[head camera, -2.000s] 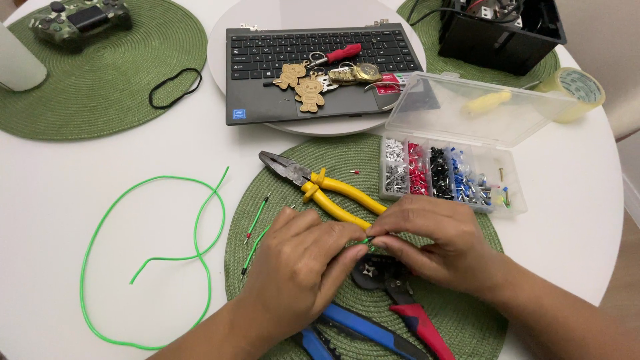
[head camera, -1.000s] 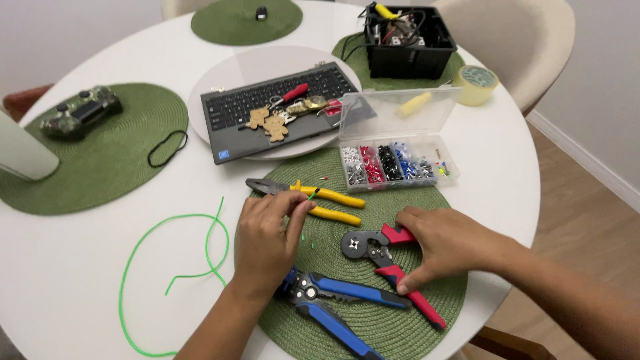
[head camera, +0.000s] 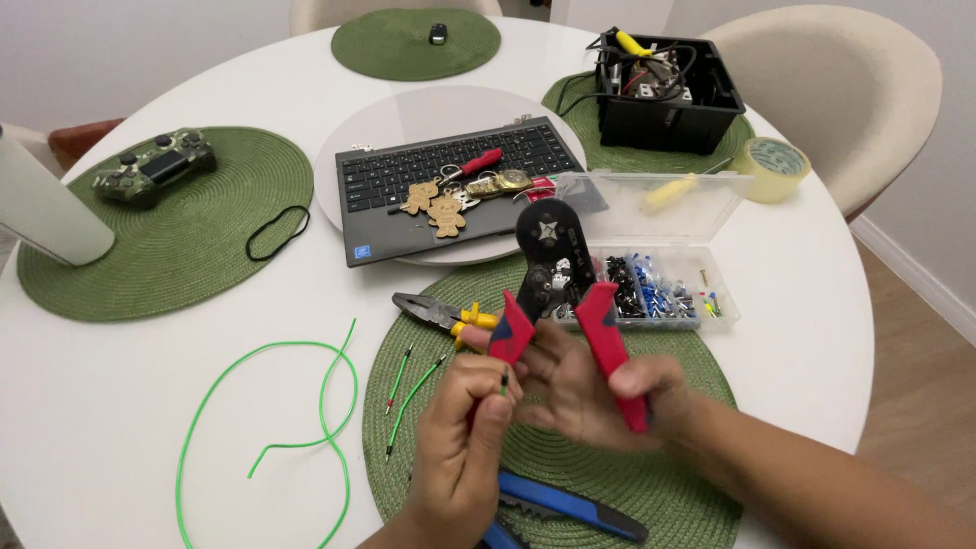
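My right hand holds a ferrule crimping tool with red handles, its round black head raised over the ferrule box. One handle lies under the thumb; the other is beside my left hand. Between my left thumb and finger a green wire end with a black ferrule sticks up, just below the left handle. Two short green wires with ferrules lie on the placemat. Yellow-handled combination pliers lie behind my left hand, and a blue-handled wire stripper lies partly hidden below my hands.
A long green wire curls at the left. Behind are a laptop keyboard base with keys, a clear ferrule box, packing tape and a black box of parts. A game controller and a pale cylinder stand left.
The crimping tool, on the placemat under my right hand a second ago, is now lifted off it. Both hands, apart then, are close together. My left hand still holds the wire piece.
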